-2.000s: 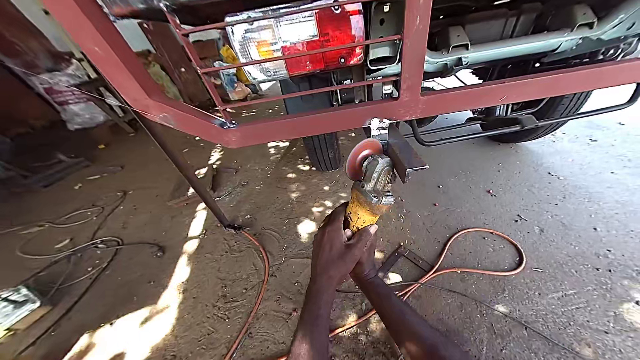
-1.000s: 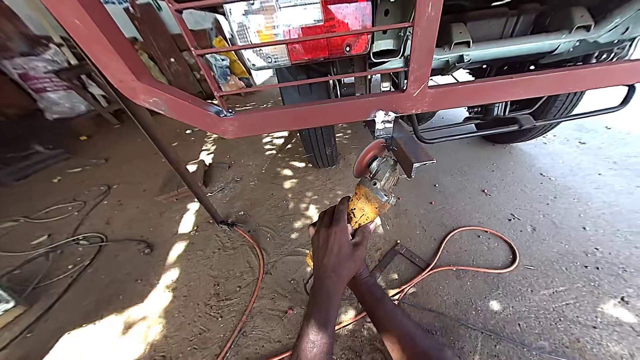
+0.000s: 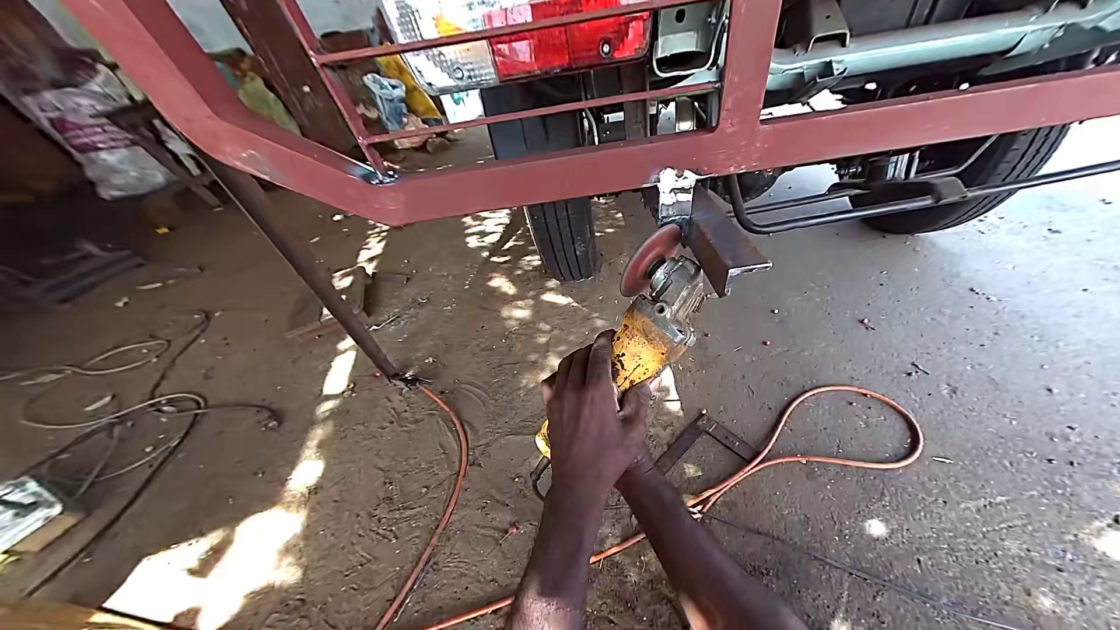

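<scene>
Both my hands are closed around a worn yellow angle grinder (image 3: 649, 346). My left hand (image 3: 588, 416) lies over its body; my right hand (image 3: 637, 429) grips from the right and is partly hidden behind the left. The grinder's reddish disc (image 3: 650, 261) stands at the lower left of a steel bracket (image 3: 726, 241), near its edge; whether they touch I cannot tell. Above the bracket, a whitish patch (image 3: 676, 185) marks where it meets the maroon steel frame (image 3: 542, 179) at the rear of a vehicle.
An orange cable (image 3: 831, 389) loops over the dirt floor, past a flat steel angle piece (image 3: 700, 429). A steel bar (image 3: 302, 262) slants down from the frame at left. Behind the frame are a tail light (image 3: 569, 35) and tyres (image 3: 564, 236). Thin cables (image 3: 166, 402) lie at far left.
</scene>
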